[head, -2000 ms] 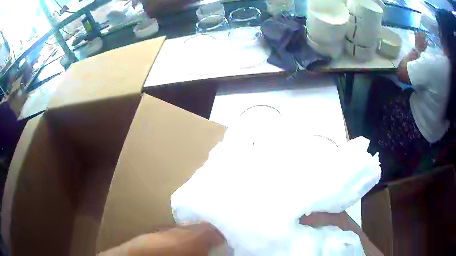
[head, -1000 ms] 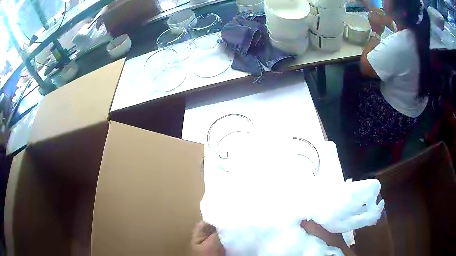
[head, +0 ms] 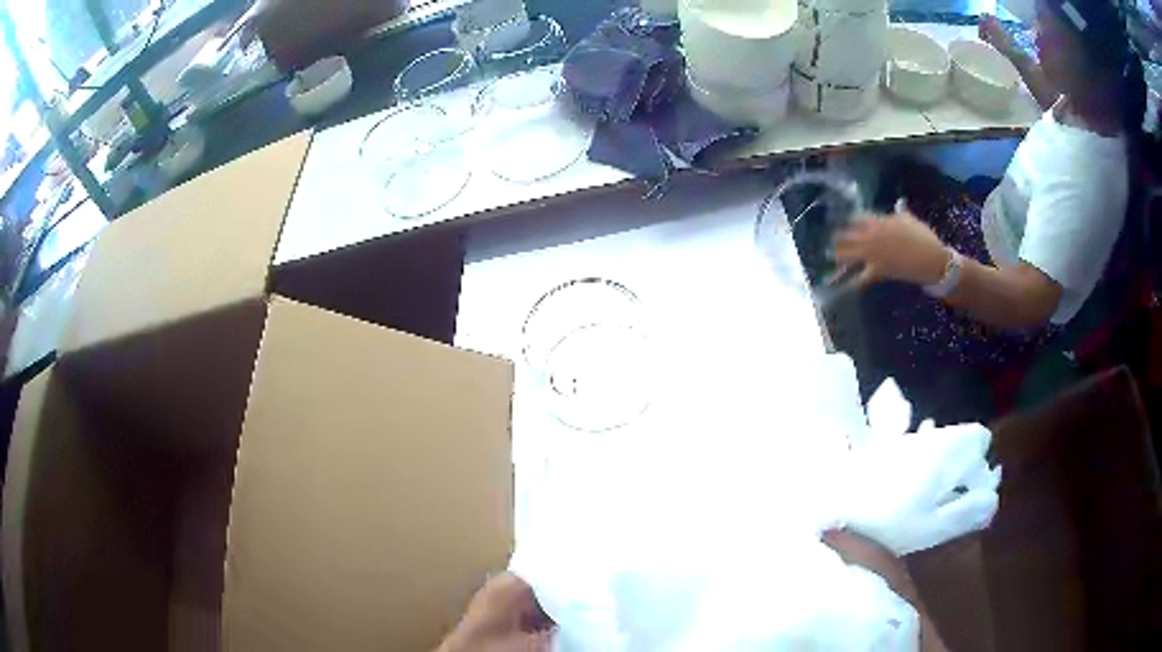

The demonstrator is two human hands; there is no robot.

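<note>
A crumpled thin white plastic bag [head: 924, 478] spreads over the near end of the white worktop [head: 714, 255]; its glare merges with the sheet. My left hand [head: 500, 614] grips its left edge beside the carton flap. My right hand [head: 882, 560] is partly covered by the bag and has hold of its right side. Whether a cylinder is inside the bag cannot be told. A clear cylinder [head: 586, 279] stands on the sheet, showing mainly as thin dark rings. Another person's hand [head: 892, 248] holds a second clear cylinder [head: 768, 217] at the sheet's right edge.
A large open carton [head: 382, 471] stands at the left, another open carton [head: 1070, 510] at the lower right. The bench behind holds clear cylinders [head: 427, 166], a dark cloth [head: 624, 77] and white tubs [head: 739, 64]. A seated person [head: 1070, 191] is at the right.
The neighbouring person has reached in and lifted the right-hand clear cylinder off the sheet to its edge. My hands have drawn the bag back and lower, my right hand slightly to the right.
</note>
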